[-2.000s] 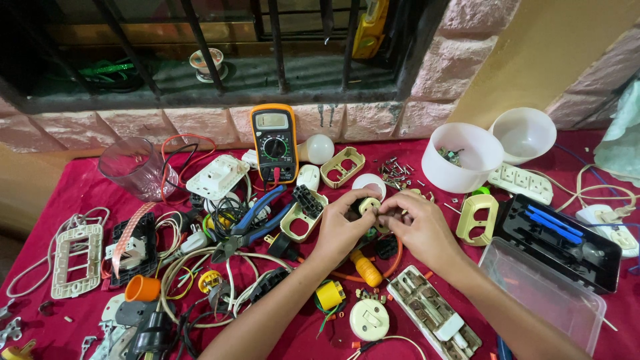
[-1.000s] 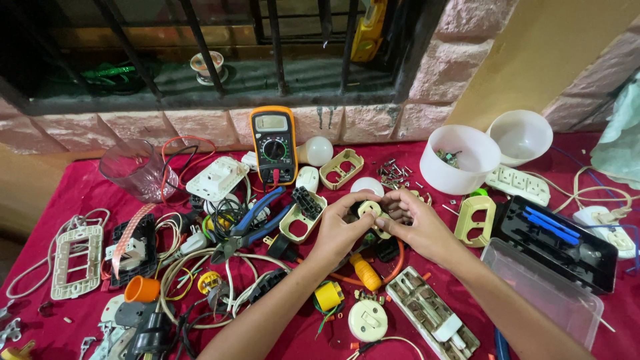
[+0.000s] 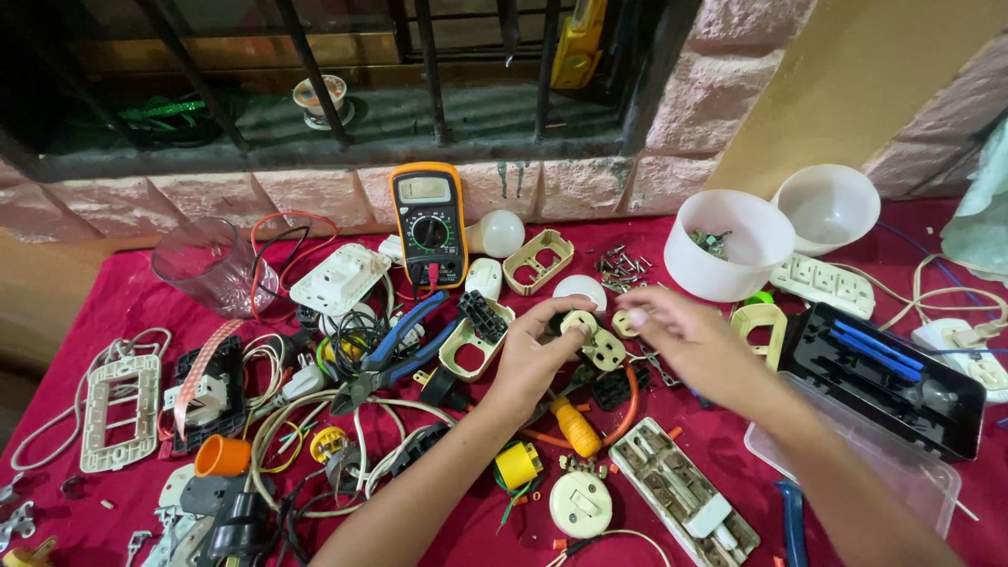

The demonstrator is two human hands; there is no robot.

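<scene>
My left hand point(image 3: 543, 339) holds a round cream outlet piece point(image 3: 580, 324) between thumb and fingers. Beside and partly under it is a cream outlet body point(image 3: 605, 349) with slots. Out to the right, my right hand point(image 3: 677, 327) pinches a small cream outlet insert point(image 3: 626, 324), apart from the left hand's piece. An orange cable point(image 3: 632, 394) curves below the hands, near a screwdriver's yellow-orange handle point(image 3: 576, 428). Loose screws point(image 3: 624, 266) lie behind the hands, near a white dome-shaped piece point(image 3: 580, 292).
A multimeter point(image 3: 431, 228) leans against the wall. Blue-handled pliers point(image 3: 402, 335) and tangled wires lie left. A white bowl point(image 3: 728, 252), a power strip point(image 3: 823, 285) and a black case point(image 3: 890, 378) are right. An opened power strip point(image 3: 681, 492) and a round switch point(image 3: 581, 504) lie in front.
My hands were close together around the outlet pieces; now my right hand has moved apart to the right with a small cream insert in its fingers.
</scene>
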